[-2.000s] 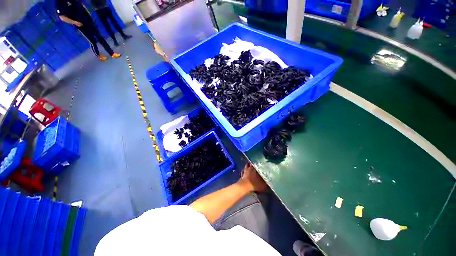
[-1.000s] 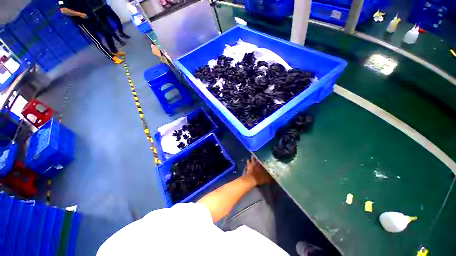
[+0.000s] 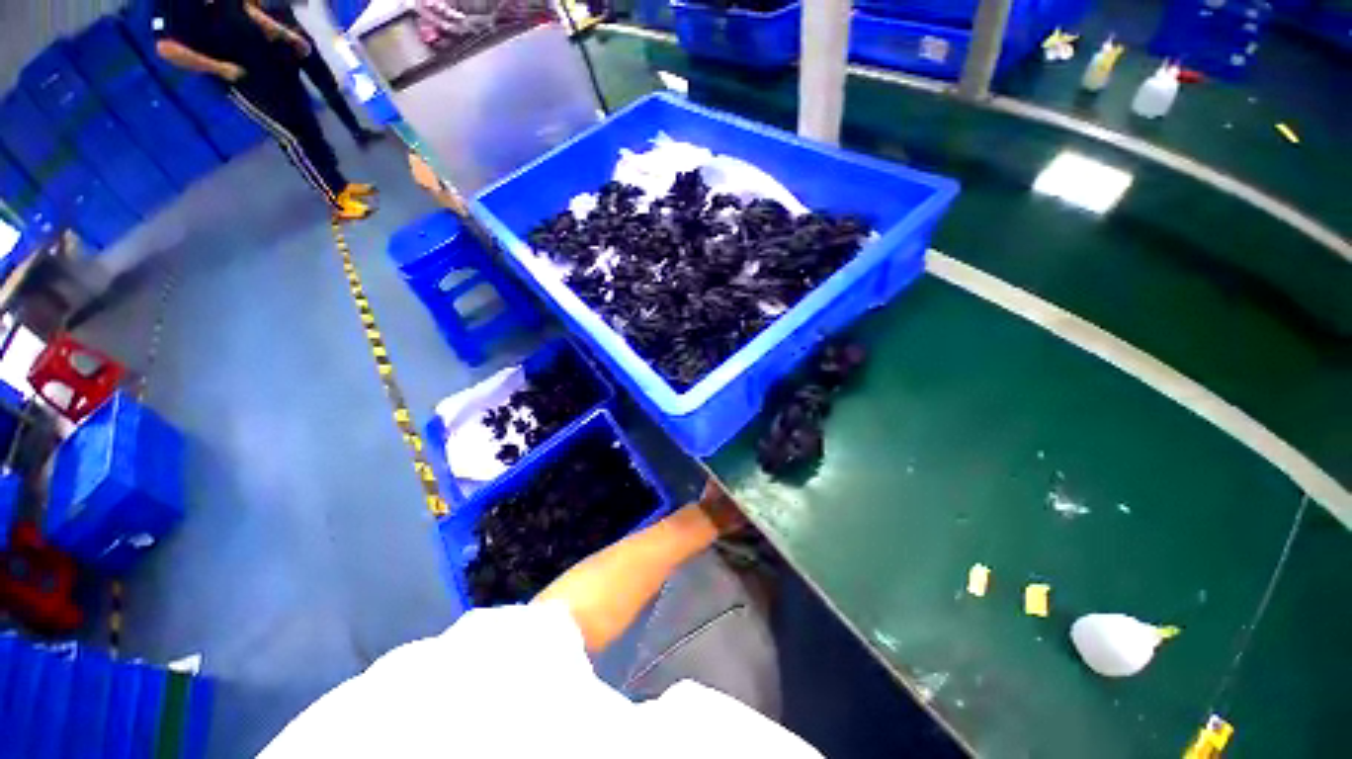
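Note:
My left hand [image 3: 722,512] is at the bench's front edge, below the near corner of the large blue crate; its fingers are dark and mostly hidden. My right hand is out of the picture. The large blue crate [image 3: 808,349] has a white liner and a heap of black spiky pieces [image 3: 690,274]. A small clump of black pieces [image 3: 795,433] lies beside it on the green bench [image 3: 919,475]. A white glue bottle [image 3: 1115,644] lies on its side, nozzle to the right, near two small pale yellow pads [image 3: 1036,599].
Two lower blue crates with black pieces [image 3: 556,512] stand left of the bench. A blue stool [image 3: 463,289] is behind them. A yellow item [image 3: 1208,740] lies at the bottom right. More bottles [image 3: 1157,91] stand across the conveyor. People [image 3: 274,89] stand at the upper left.
The bench and crates have shifted left in the picture as the view turned. The yellow item at the bottom right has come into view. My left hand's fingers show less.

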